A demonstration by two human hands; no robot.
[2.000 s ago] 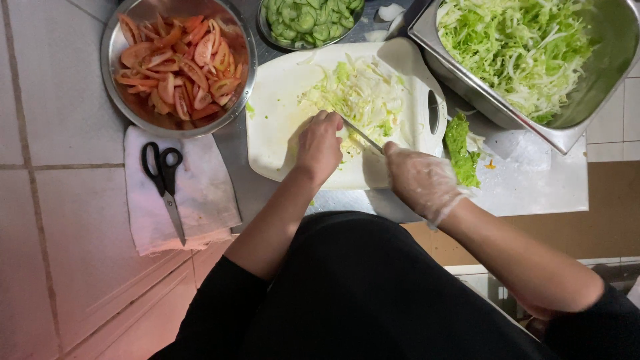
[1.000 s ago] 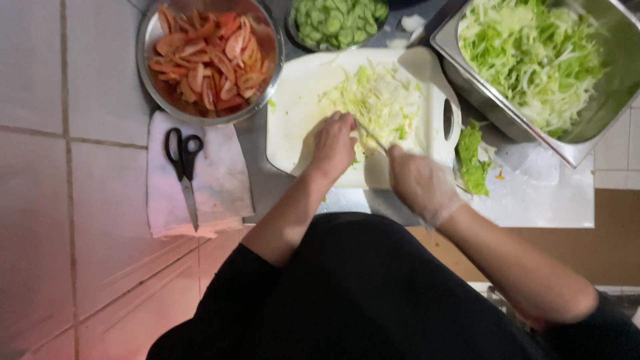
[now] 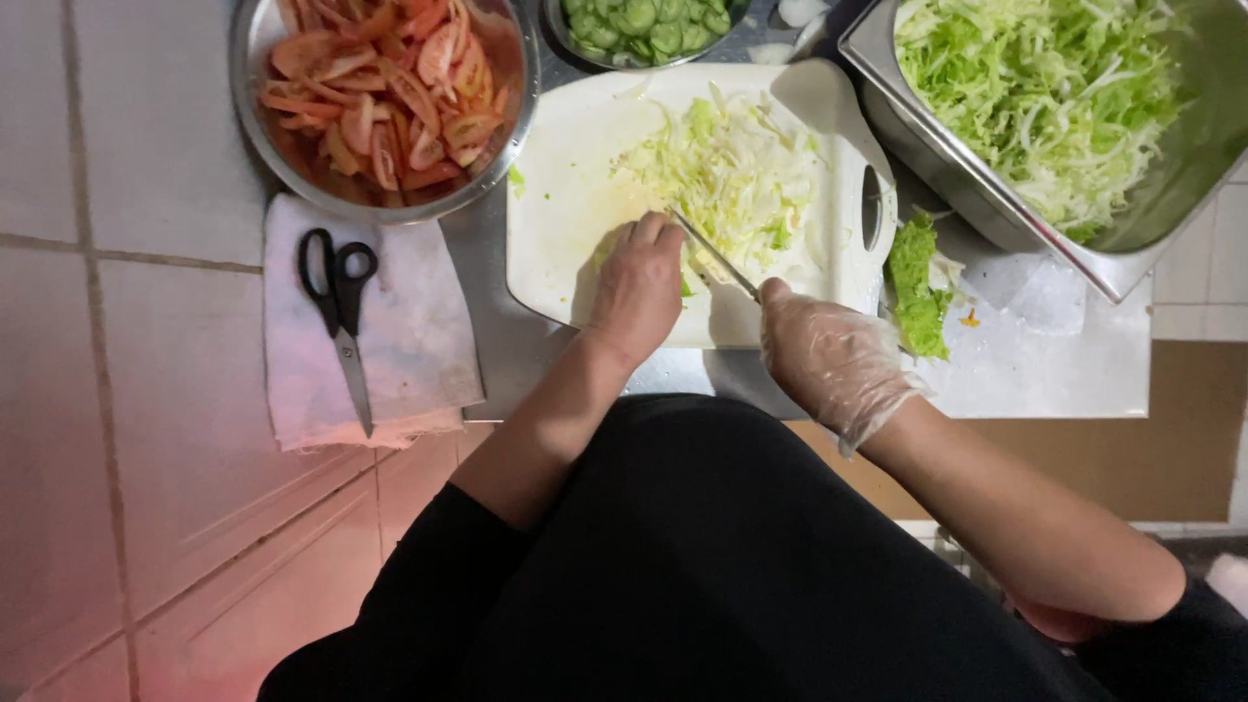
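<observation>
My right hand (image 3: 829,356), in a clear plastic glove, grips a knife (image 3: 717,255) whose blade points up and left over the cutting board. My bare left hand (image 3: 639,283) rests with bent fingers on the white plastic cutting board (image 3: 565,146), close to the blade's tip. Whether anything is held under its fingertips is hidden. Shredded lettuce (image 3: 746,175) lies in a loose pile on the board, just above and beside the blade. A green lettuce leaf piece (image 3: 916,283) lies to the right of the board, below its handle slot.
At upper left stands a steel bowl (image 3: 528,97) of sliced tomatoes (image 3: 390,97). Black-handled scissors (image 3: 341,312) lie on a white cloth (image 3: 419,341). A bowl of sliced cucumbers (image 3: 648,24) is at the top. A deep steel pan (image 3: 1024,200) with shredded lettuce stands at upper right.
The view has shifted slightly. The knife remains in my right hand and my left hand stays on the board; no object has plainly changed place.
</observation>
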